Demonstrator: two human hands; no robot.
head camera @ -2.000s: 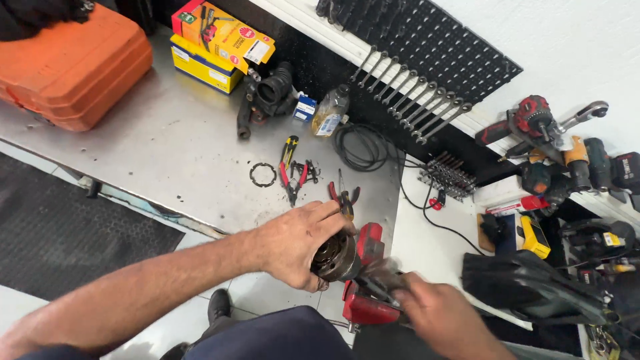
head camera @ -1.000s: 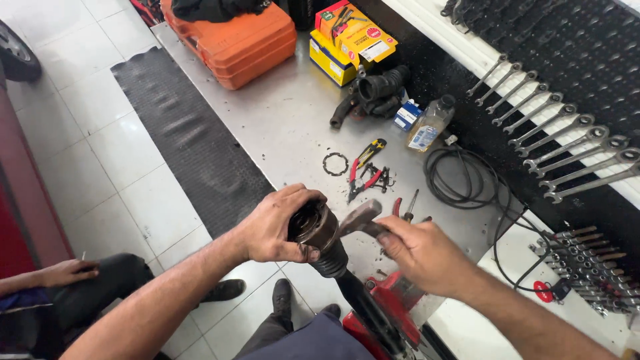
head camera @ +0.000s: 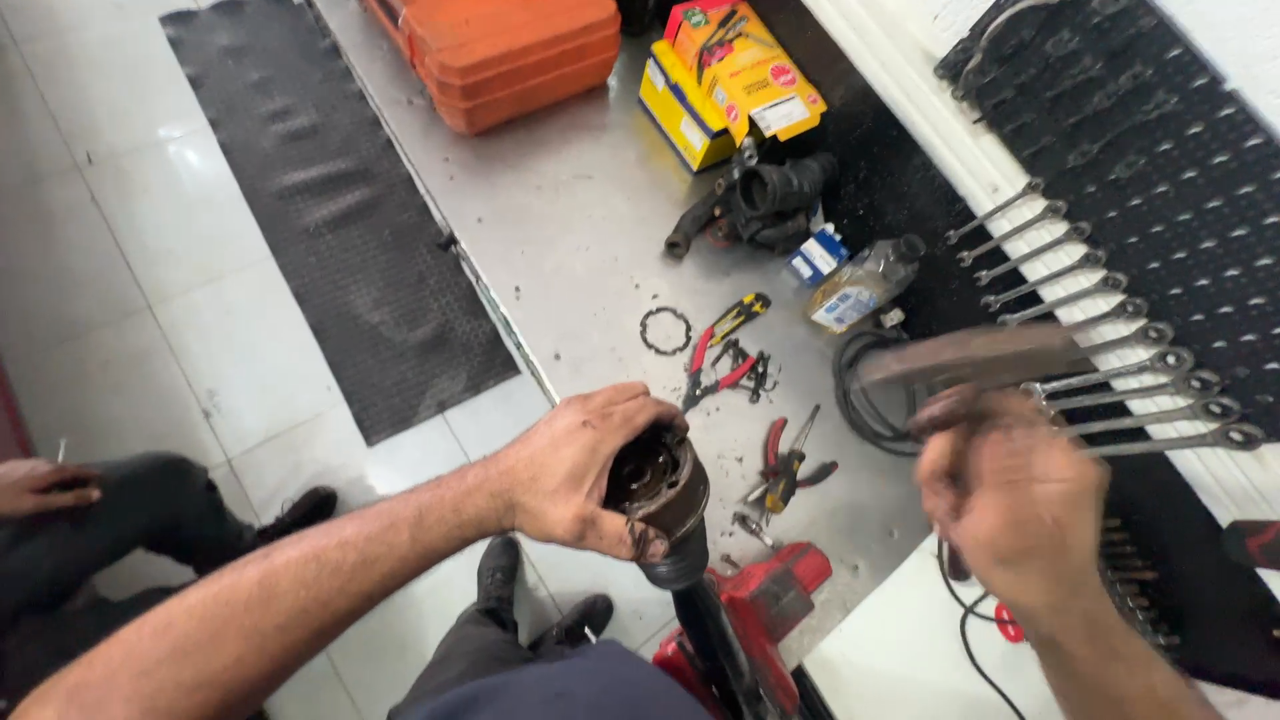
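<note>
My left hand grips the rim of a greasy CV joint housing, whose open cup faces up. Below it a rubber boot and a dark axle shaft run down beside a red bench vise. My right hand, blurred, is raised at the right, closed around a hammer whose head is apart from the joint. On the metal bench beyond lie red-handled pliers, a thin notched ring, and a second pair of pliers with a screwdriver.
An orange case, yellow boxes, black rubber hoses, a plastic bottle and a coiled black cable lie on the bench. Several wrenches line the right. Another person's hand and legs are at the left.
The hammer was beside the joint one second ago; my right hand has lifted it away to the right. My left hand still holds the joint.
</note>
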